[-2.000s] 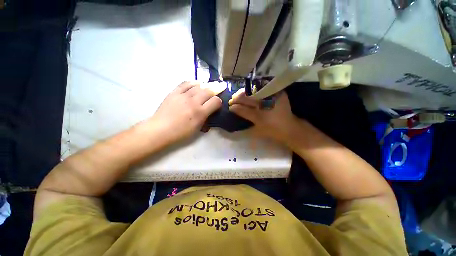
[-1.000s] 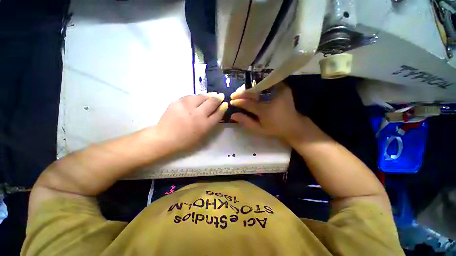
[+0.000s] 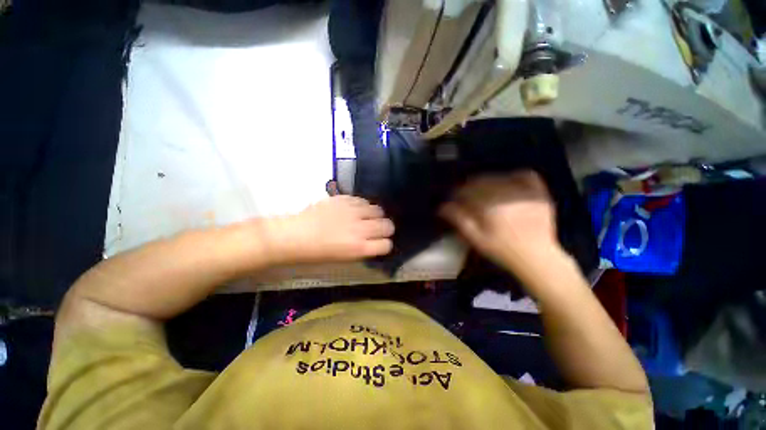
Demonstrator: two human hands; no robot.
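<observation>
The dark garment piece (image 3: 420, 180) runs from under the sewing machine head (image 3: 437, 50) toward me and to the right over the table. The needle area (image 3: 385, 134) is lit, with cloth beneath it. My left hand (image 3: 348, 229) lies on the cloth's left edge with bent fingers, its fingertips at the dark cloth. My right hand (image 3: 504, 214) is blurred, over the cloth at the right; its fingertips are near the fabric, and whether it grips is unclear. The metal plate (image 3: 344, 138) shows left of the cloth.
The white table top (image 3: 227, 126) spreads at left. Black cloth (image 3: 50, 151) lies along the far left. A blue tray (image 3: 642, 235) with a white ring-shaped item is at right. A cream knob (image 3: 540, 89) hangs on the machine head. A pale item (image 3: 504, 301) is below the table's right front.
Both hands have moved back toward me from the needle, the right one also to the right. More dark cloth now shows between them and right of the needle. The view has shifted slightly.
</observation>
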